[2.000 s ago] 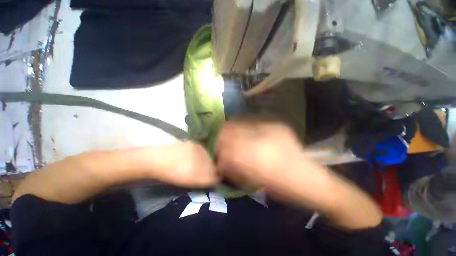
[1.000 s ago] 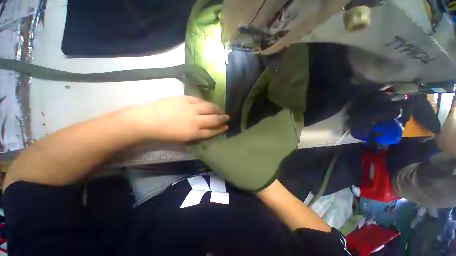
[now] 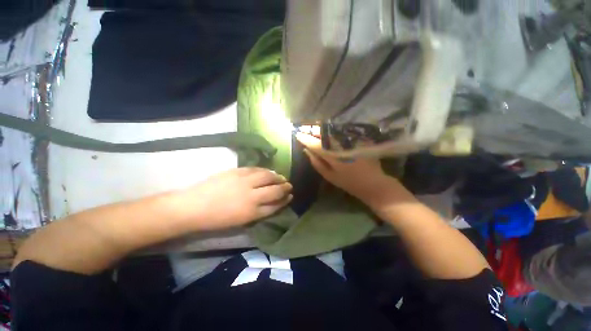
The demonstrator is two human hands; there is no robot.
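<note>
The olive-green fabric piece (image 3: 258, 97) lies under the left side of the sewing machine head (image 3: 363, 58), with black lining beside it. Its lower part folds at the table's front edge. My left hand (image 3: 249, 196) lies flat on the green cloth, fingers close together, pointing right. My right hand (image 3: 347, 171) is on the cloth at the lit presser foot (image 3: 308, 130), its fingertips close to the foot and partly under the machine head. Whether it grips the cloth cannot be told. A narrow olive strip (image 3: 129, 146) trails left from the green cloth.
A flat black panel (image 3: 162, 68) lies on the white table (image 3: 71, 169) at the upper left. Worn tape (image 3: 44, 110) crosses the table at the left. Dark scraps and a blue item (image 3: 516, 220) are at the right, above something red (image 3: 509, 266).
My right hand has moved from below the green cloth up to the presser foot. The green flap it held up now lies lower and folded. My left hand stays on the cloth.
</note>
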